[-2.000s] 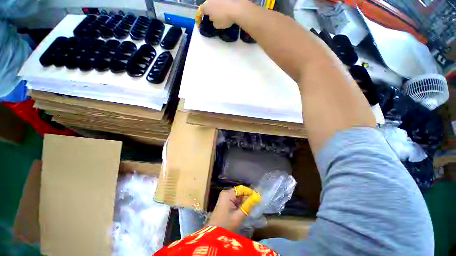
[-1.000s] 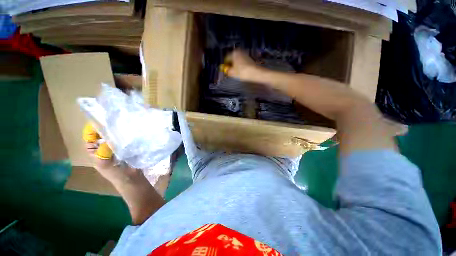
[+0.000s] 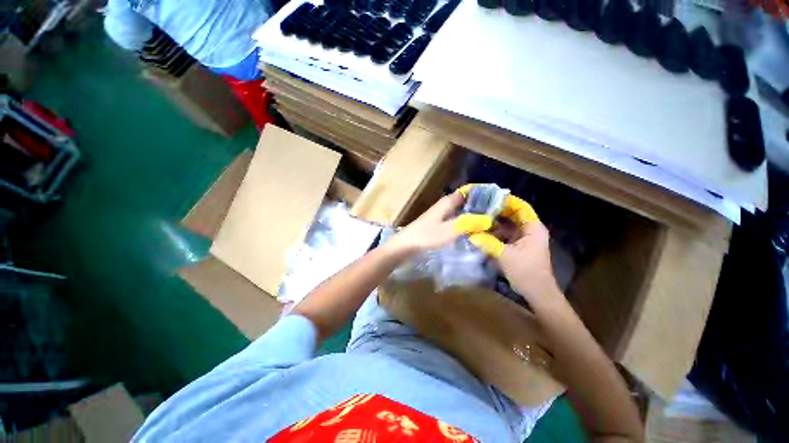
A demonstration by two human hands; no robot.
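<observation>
My left hand (image 3: 437, 227) and my right hand (image 3: 522, 251), with yellow finger cots on the fingertips, meet over the open carton (image 3: 679, 294). Between their fingertips they hold a clear poly bag (image 3: 484, 200) that looks greyish, with something in it that I cannot make out. More crinkled clear plastic (image 3: 454, 264) hangs below my left hand. The carton's inside is dark and partly hidden by my hands and forearms.
Black plastic housings (image 3: 679, 43) lie in a row on a white sheet (image 3: 554, 78) behind the carton. More housings stand on the stack at upper left. A waste carton (image 3: 275, 208) with white bags is at left. A person in blue (image 3: 203, 30) is at upper left. A black liner (image 3: 748, 320) is at right.
The view has turned. My right hand has come up out of the carton, and my left hand has moved from over the waste carton to meet it. The white bunch of bags is gone from my left hand.
</observation>
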